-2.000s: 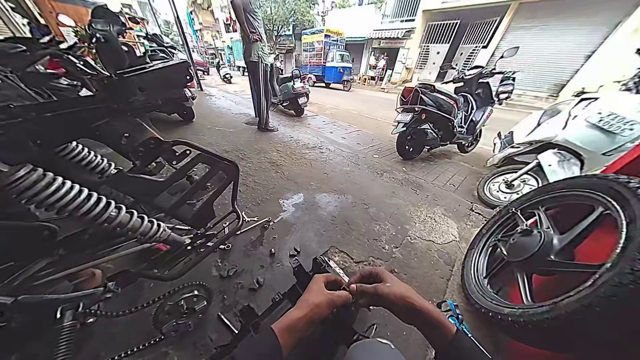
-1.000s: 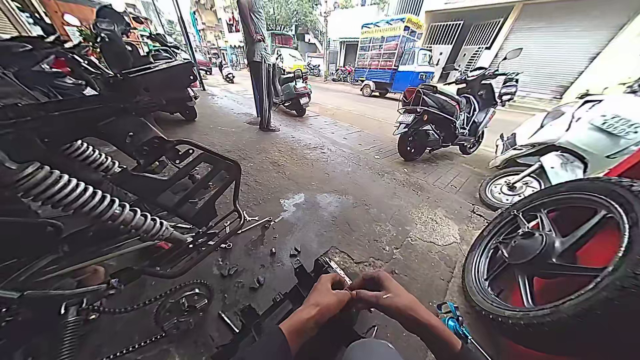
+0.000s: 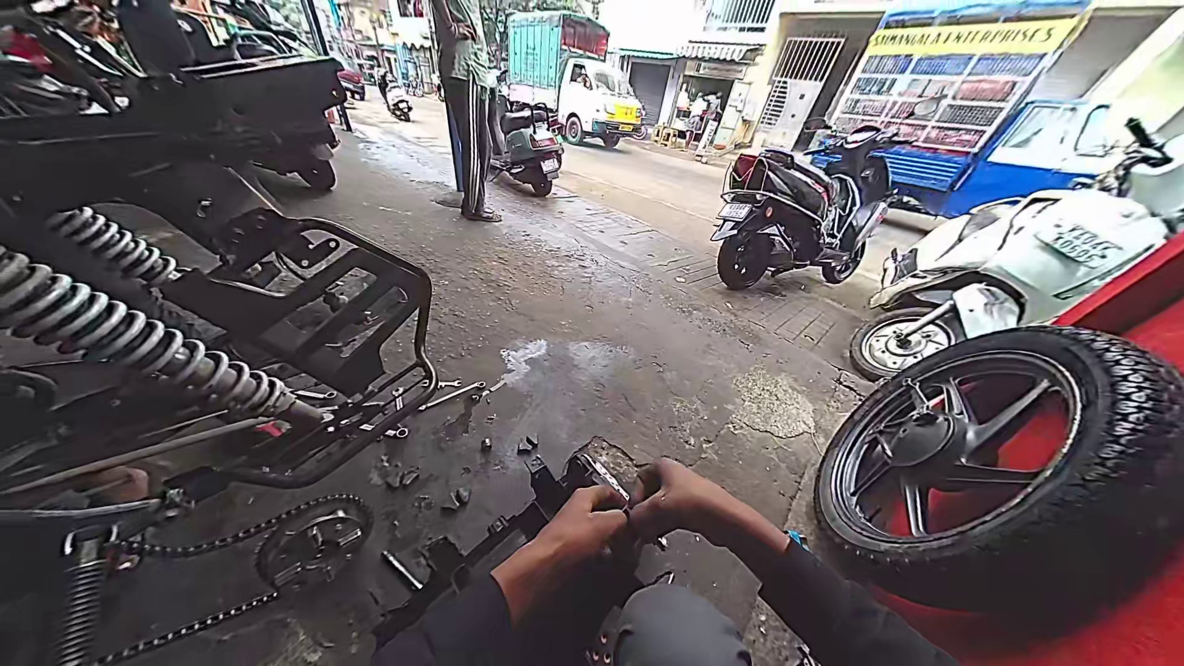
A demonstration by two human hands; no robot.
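My left hand (image 3: 578, 527) and my right hand (image 3: 675, 499) meet at the lower middle of the head view, fingertips pinched together. A slim metal piece (image 3: 606, 478) sticks out up and left from the fingers of my left hand. What the right fingers pinch is hidden by the fingers. Beneath and left of the hands lies a black part like a plastic or metal frame (image 3: 499, 532), partly covered by my forearms. A short metal cylinder (image 3: 402, 570) lies on the ground left of it.
At left stands a partly stripped motorcycle with a coil spring shock absorber (image 3: 139, 338), a black tubular rack (image 3: 421, 314), a drive chain (image 3: 213, 548) and sprocket (image 3: 314, 544). Wrenches (image 3: 453, 396) lie by the rack. A spoked alloy wheel (image 3: 925, 439) leans at right. A person (image 3: 467, 102) stands ahead.
My right hand has risen slightly and its fingers are more bunched against the left. In the street, the blue vehicle has moved right and a white truck has come into view.
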